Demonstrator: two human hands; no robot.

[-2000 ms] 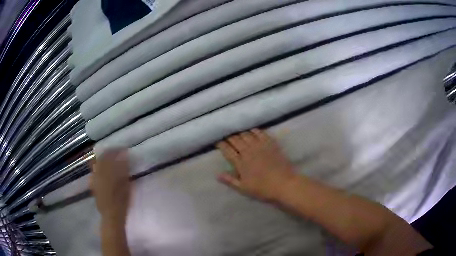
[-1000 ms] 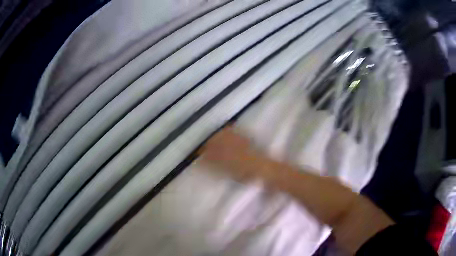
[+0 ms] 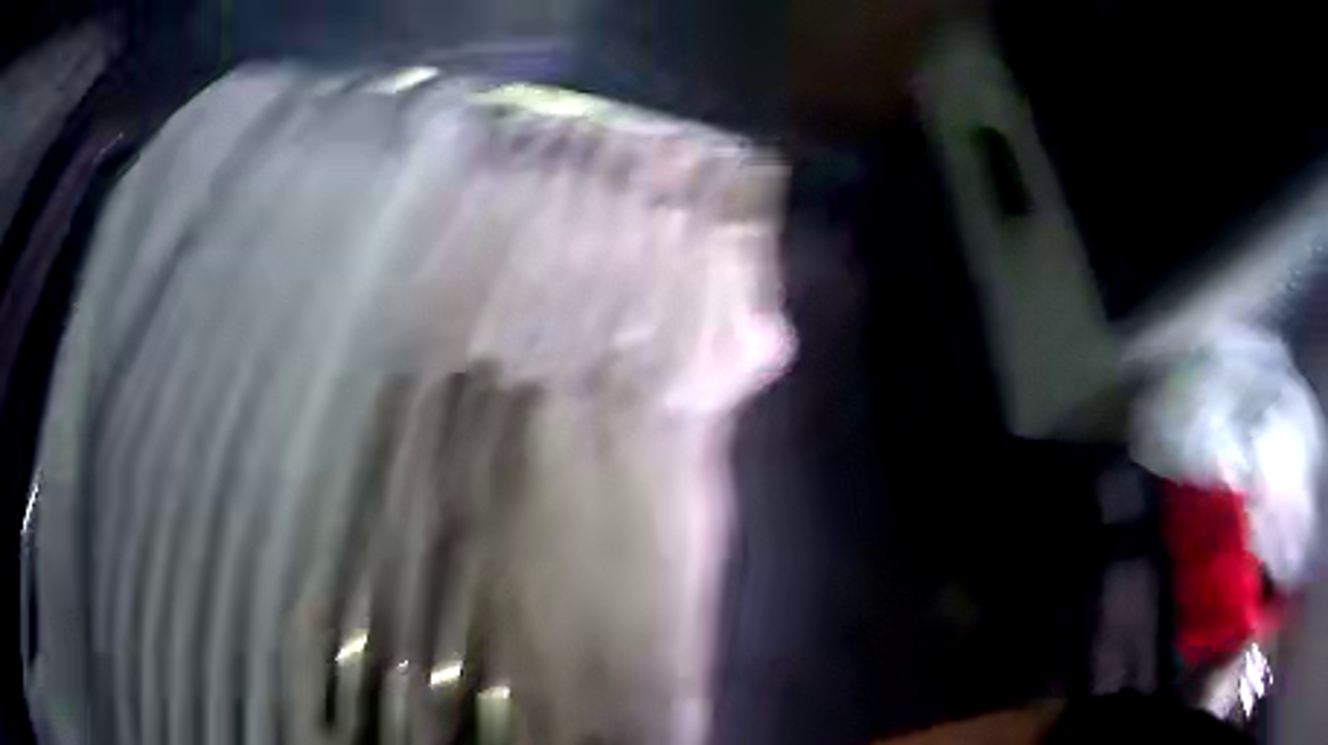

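The picture is strongly blurred. Pale cloth [image 3: 583, 306] covers the frame on the left, with long parallel ridges [image 3: 190, 480] at its left side and loose, bunched folds at its right edge. Dark gaps with small bright glints of metal tubes [image 3: 444, 677] show at the lower middle of the cloth. A strip of bare forearm and a dark sleeve show at the bottom edge, right of centre. My right hand is cut off below the picture. My left hand is out of view.
Dark floor lies right of the cloth. A pale slotted bar [image 3: 1020, 262] stands at the upper right. A crumpled whitish plastic bag [image 3: 1231, 415] lies over a red bin [image 3: 1212, 575] at the right. A blurred brown shape shows at the top, right of centre.
The view has swung right, towards the cloth's far end and the floor. My left hand, then my right hand, have left the picture. The red bin and bag have come further in.
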